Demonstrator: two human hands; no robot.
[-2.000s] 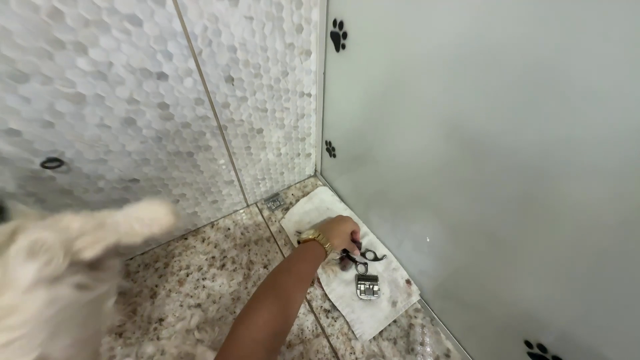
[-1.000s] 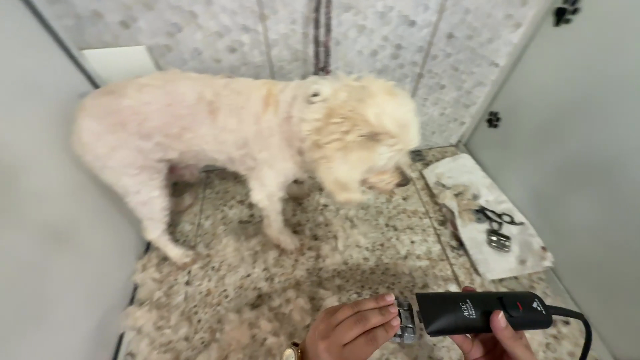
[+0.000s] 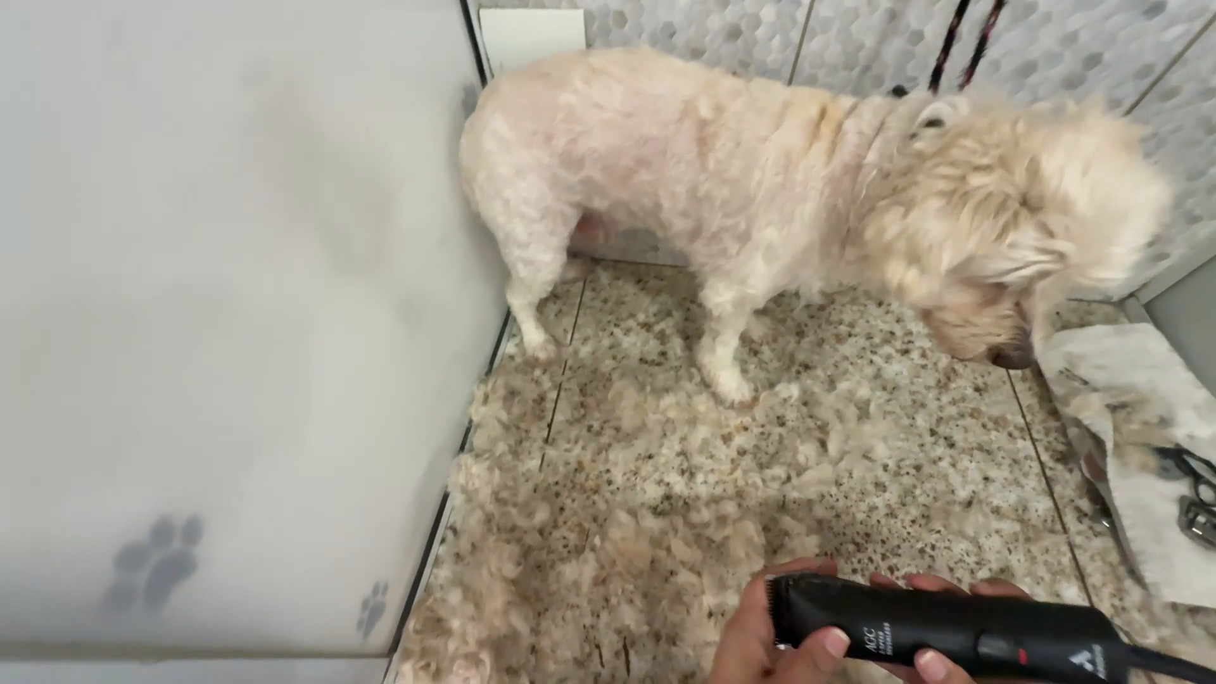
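Black Andis electric hair clippers (image 3: 950, 627) lie level at the bottom right, blade end to the left and cord to the right. My left hand (image 3: 746, 636) grips the blade end, thumb in front and fingers behind. My right hand (image 3: 940, 668) holds the body, its fingertips showing along the far side and its thumb on the near side. A metal blade with dark teeth (image 3: 781, 608) sits on the clippers' end. Beyond them stands a cream-coloured dog (image 3: 665, 152), short-haired on the body and fluffy on the head, its nose lowered to the right.
Cut fur (image 3: 617, 551) covers much of the speckled stone surface. At right, a white towel (image 3: 1154, 370) bears black-handled scissors (image 3: 1199, 475), a metal clipper blade (image 3: 1199, 521) and fur tufts. A frosted panel (image 3: 237, 332) stands at left; hexagon-tiled wall (image 3: 712, 33) rises behind the dog.
The blade that my left hand held just off the clippers is now on their end. Two seconds ago a hand was at the scissors on the towel. The view has swung left.
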